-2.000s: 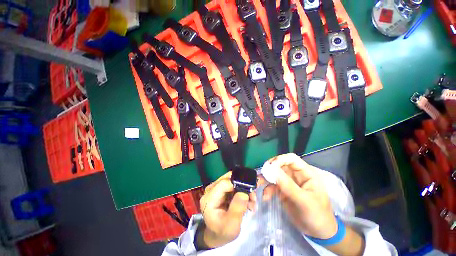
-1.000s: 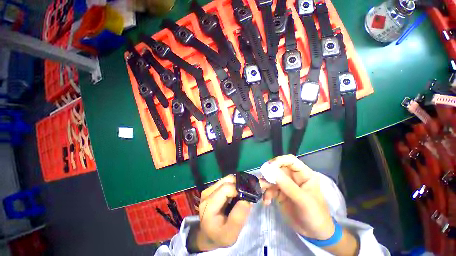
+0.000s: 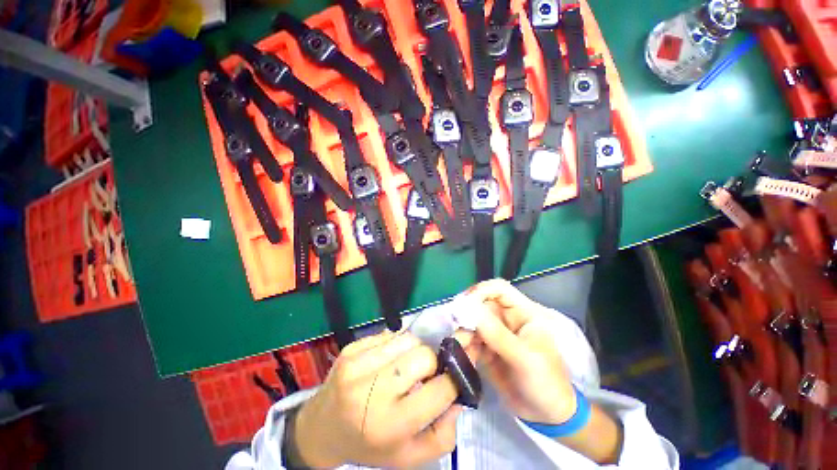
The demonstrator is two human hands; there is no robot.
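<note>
My left hand [image 3: 381,399] holds a black smartwatch [image 3: 461,370] by its case, turned nearly edge-on, in front of my chest below the bench edge. My right hand [image 3: 521,353], with a blue wristband, pinches a small white cloth [image 3: 439,321] at the fingertips. The cloth is above the watch and also reaches my left fingers. The fingers hide most of the strap. Black-strap watches lie back side up on an orange-red tray [image 3: 266,268], straps over its near edge. One case in the tray shows a plain white face.
A clear bottle [image 3: 681,48] with a red diamond label and a thin blue tool [image 3: 727,62] are at the back right. A small white square [image 3: 195,228] lies left of the tray. Pink-strap watches [image 3: 787,190] hang at the right. Bins [image 3: 156,32] stand back left.
The watch has turned from screen-up to nearly edge-on. My left hand has rolled over, its back now showing. The cloth is more spread out between the hands. The view has shifted right.
</note>
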